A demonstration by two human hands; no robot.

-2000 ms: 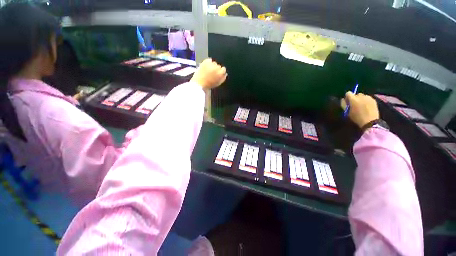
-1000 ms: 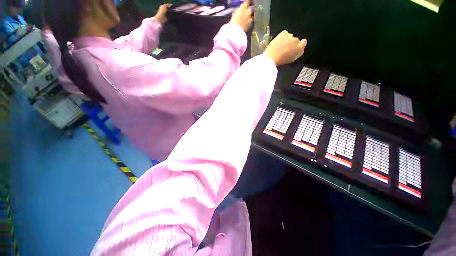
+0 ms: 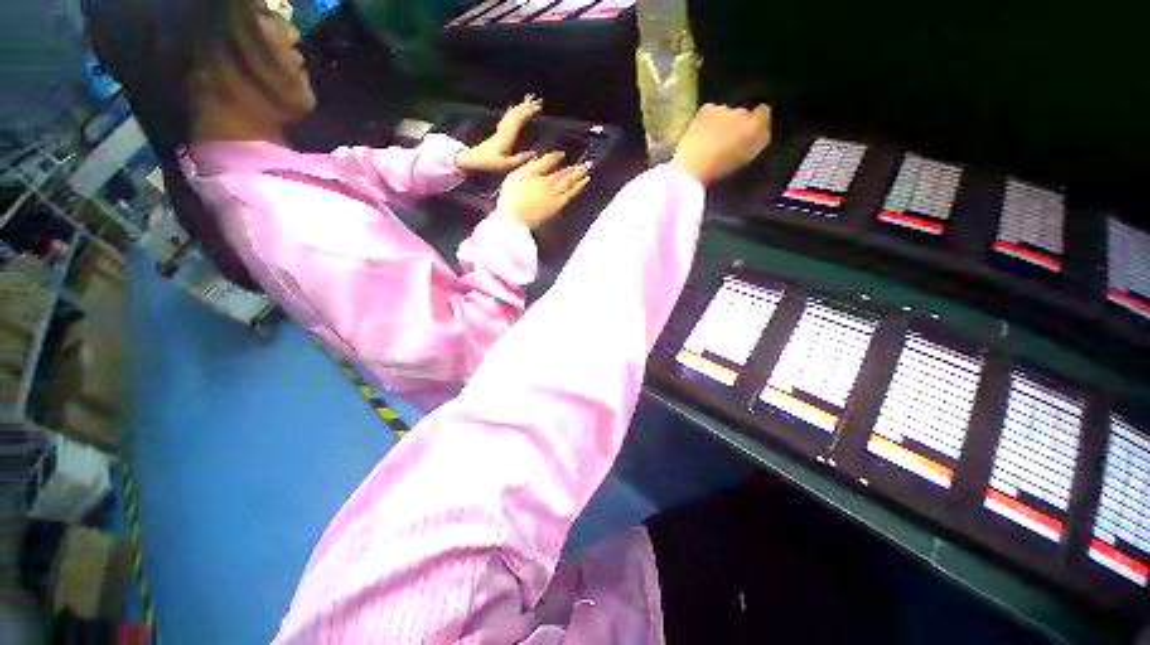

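My left hand (image 3: 724, 141) is at the upper middle, held as a loose fist beside the wrapped post, above the far tray; nothing shows in it. My right hand is not in view. The near black tray (image 3: 847, 454) holds several smartphones with white screens of text rows and red or orange bars; one smartphone (image 3: 927, 401) lies near its middle. Behind it, the far black tray (image 3: 870, 237) holds more lit smartphones, one of them (image 3: 927, 189) right of my left hand. The right ends of both trays are cut off.
A person in a pink smock (image 3: 366, 239) sits at the left, both hands over another dark tray. A post wrapped in yellowish film (image 3: 668, 82) stands left of my left hand. The green bench edge (image 3: 940, 551) runs below the near tray. Blue floor (image 3: 252, 441) with striped tape lies at left.
The view has swung left and closer to the trays. My right hand with the blue pen has left the picture. My left hand stays raised near the post. The other person's hands have come down to a tray.
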